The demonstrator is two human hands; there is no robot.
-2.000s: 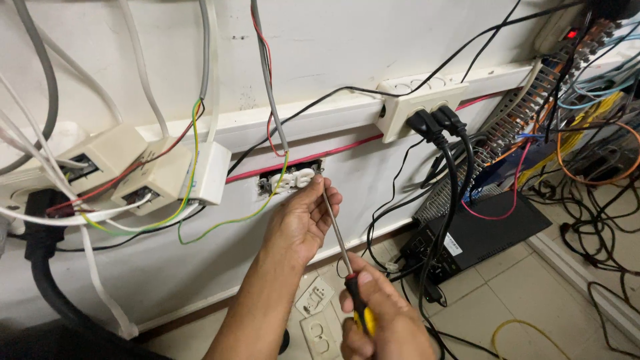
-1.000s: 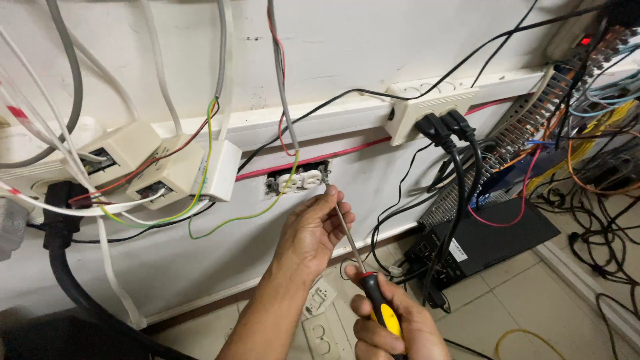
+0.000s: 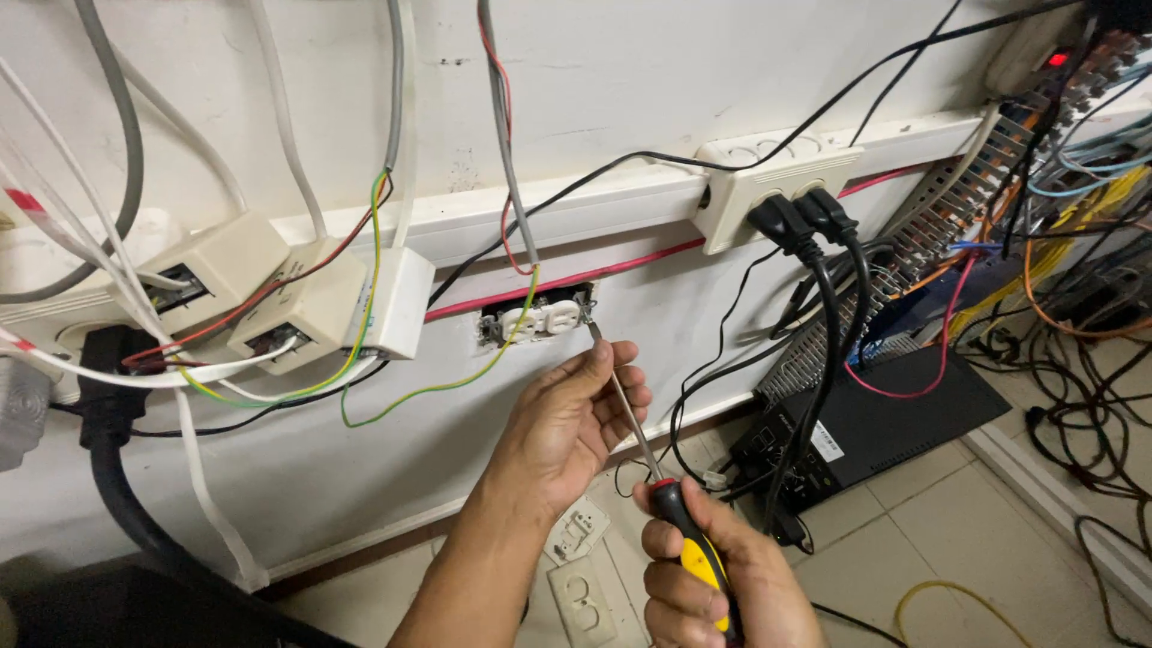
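My right hand (image 3: 720,558) grips the black and yellow handle of a screwdriver (image 3: 636,423), whose shaft points up and left. Near its tip my left hand (image 3: 576,405) steadies the shaft between thumb and fingers. The tip is at the right end of a white duplex outlet (image 3: 543,319) set in a rectangular wall cut-out; whether it sits in a screw I cannot tell. A green and yellow wire (image 3: 481,373) loops down across the outlet from a grey cable (image 3: 504,126). On the floor below lie a cover plate (image 3: 576,531) and another plate with two round openings (image 3: 583,601).
Above the outlet runs white trunking (image 3: 612,207) with a red cable (image 3: 576,273) beneath. A surface outlet box (image 3: 720,198) holds two black plugs (image 3: 801,220). Beige boxes with wires (image 3: 297,310) are at left. A black device (image 3: 882,423) and tangled cables (image 3: 1080,423) lie at right.
The view has shifted slightly. Both hands stay below the outlet with the screwdriver; the right hand's hold on the handle looks changed.
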